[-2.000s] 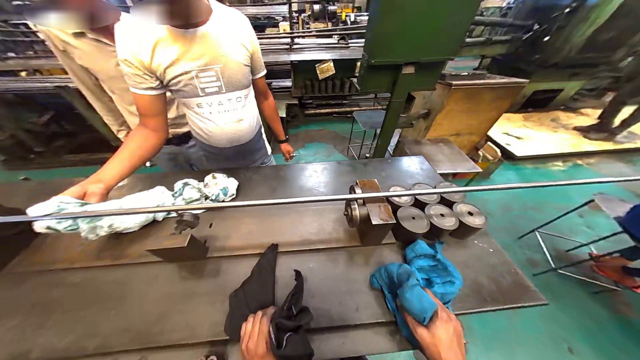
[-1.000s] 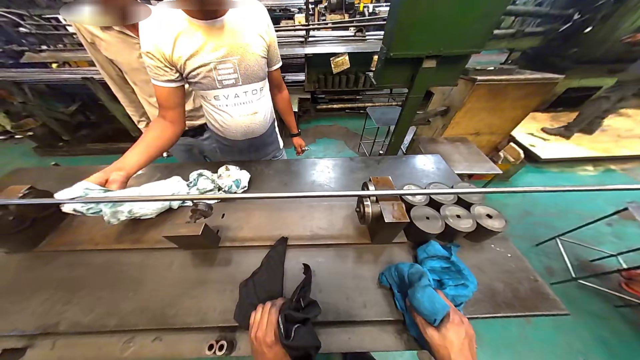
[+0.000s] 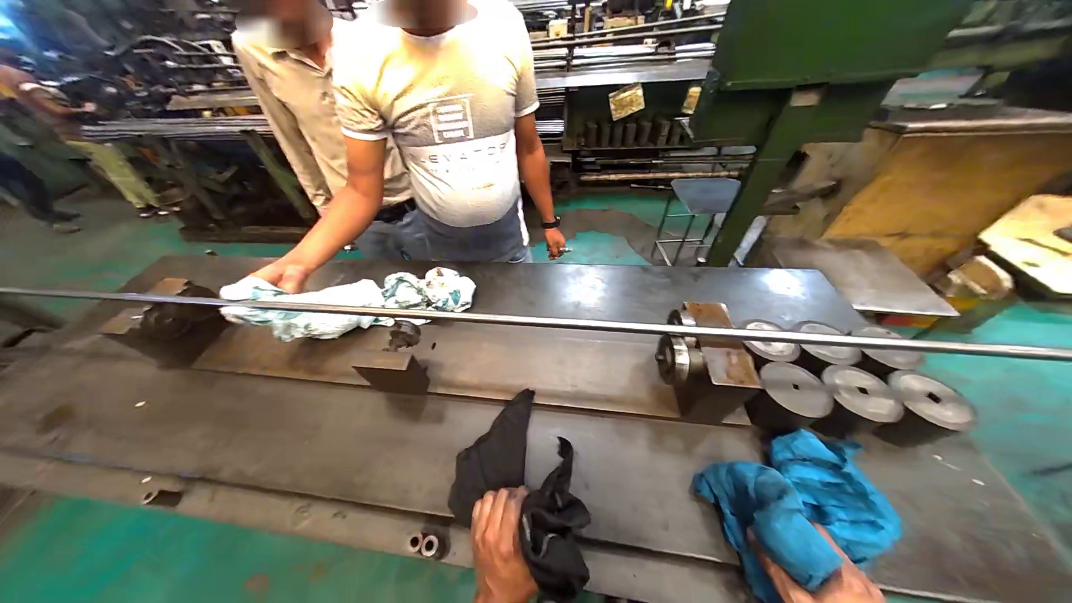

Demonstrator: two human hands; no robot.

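Observation:
My left hand (image 3: 502, 544) grips a black cloth (image 3: 494, 456) at the near edge of the steel table (image 3: 318, 435). To its right, my right hand (image 3: 816, 569) holds a bunched blue cloth (image 3: 837, 494). Beyond both hands a long thin metal rod (image 3: 553, 321) runs across the whole view, passing over a roller support block (image 3: 712, 377) at the right and another support (image 3: 172, 322) at the left. A smaller block with a roller (image 3: 394, 368) stands between them. A co-worker's hand (image 3: 285, 275) rests on a white and green cloth (image 3: 327, 310) near the rod's left part.
Several round metal pieces with square holes (image 3: 863, 392) stand right of the roller block. Two short tubes (image 3: 429, 546) lie at the near edge. A person in a printed T-shirt (image 3: 456, 126) stands across the table, another behind. A stool (image 3: 703, 201) stands beyond.
The view has swung left. Both my hands keep hold of the black and blue cloths in much the same places, and the co-worker's hand stays on the white cloth.

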